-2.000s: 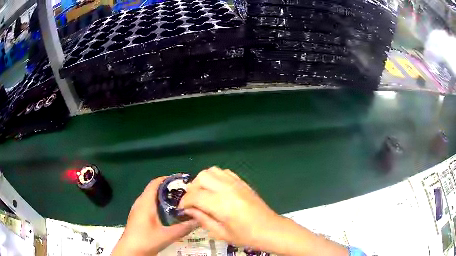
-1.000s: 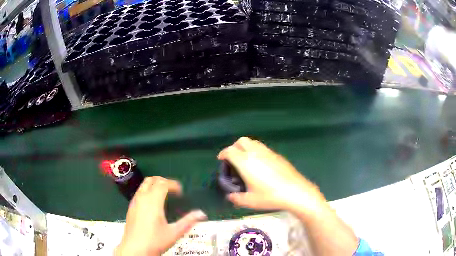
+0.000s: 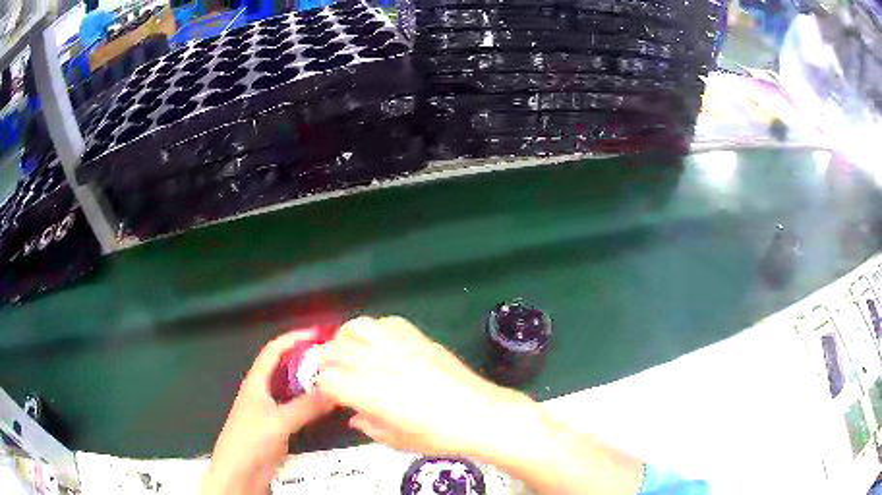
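My left hand [image 3: 261,406] is wrapped around a cylindrical unit [image 3: 304,371] low over the near side of the green belt. Its round end shows a pale ring with a red glow. My right hand [image 3: 387,377] lies over the right side of the same unit, fingers bent on its top. The unit's body is mostly hidden by the hands. Another black cylindrical unit [image 3: 519,340] stands upright on the belt to the right of my hands, unlit. A further round unit [image 3: 443,478] with a pale notched ring shows at the bottom edge, on the paper-covered ledge.
The green belt [image 3: 406,280] runs across the view. Black tray stacks [image 3: 571,87] stand behind it, with a pale frame post [image 3: 73,145] at left. Blurred dark units [image 3: 779,259] stand at far right. The white ledge [image 3: 677,416] edges the near side.
The right hand let go of the earlier unit, which now stands on the belt. Both hands have closed on the red-lit unit. The view has shifted somewhat.
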